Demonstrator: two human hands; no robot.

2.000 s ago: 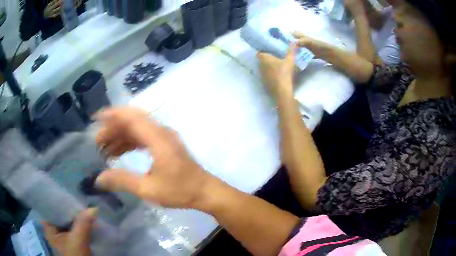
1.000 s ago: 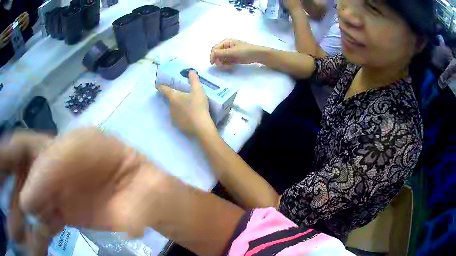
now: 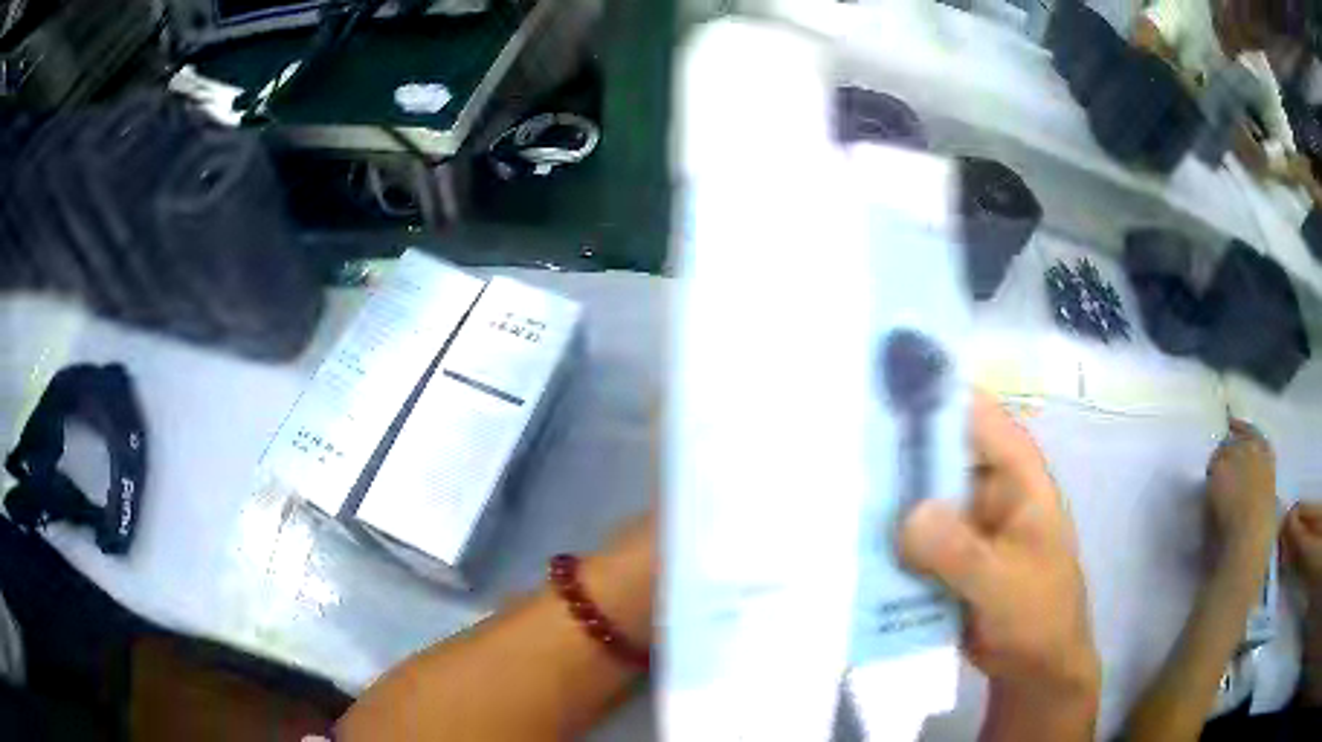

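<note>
A tall white and pale-blue retail box with a dark fan picture point(image 3: 911, 435) stands upright close in front of me, its left face glaring white. My right hand point(image 3: 1008, 558) grips its right side, thumb on the printed face. My left forearm, with a red bead bracelet, reaches behind the box from the lower left; the left hand itself is hidden. Two more retail boxes with fine text, a left one point(image 3: 384, 370) and a right one point(image 3: 471, 420), lie side by side on the bench to the left.
Dark grey inserts point(image 3: 189, 218) are stacked at left, more inserts point(image 3: 993, 218) behind the held box. A black padded loop point(image 3: 87, 449) lies at far left. Small black fittings point(image 3: 1084, 297) are piled at right. A neighbour's forearm point(image 3: 1211, 580) is at the right edge. A monitor and cables are behind.
The view has swung left, showing the two lying boxes and black loop. The upright printed box is now in my right hand; the neighbour is mostly out of view.
</note>
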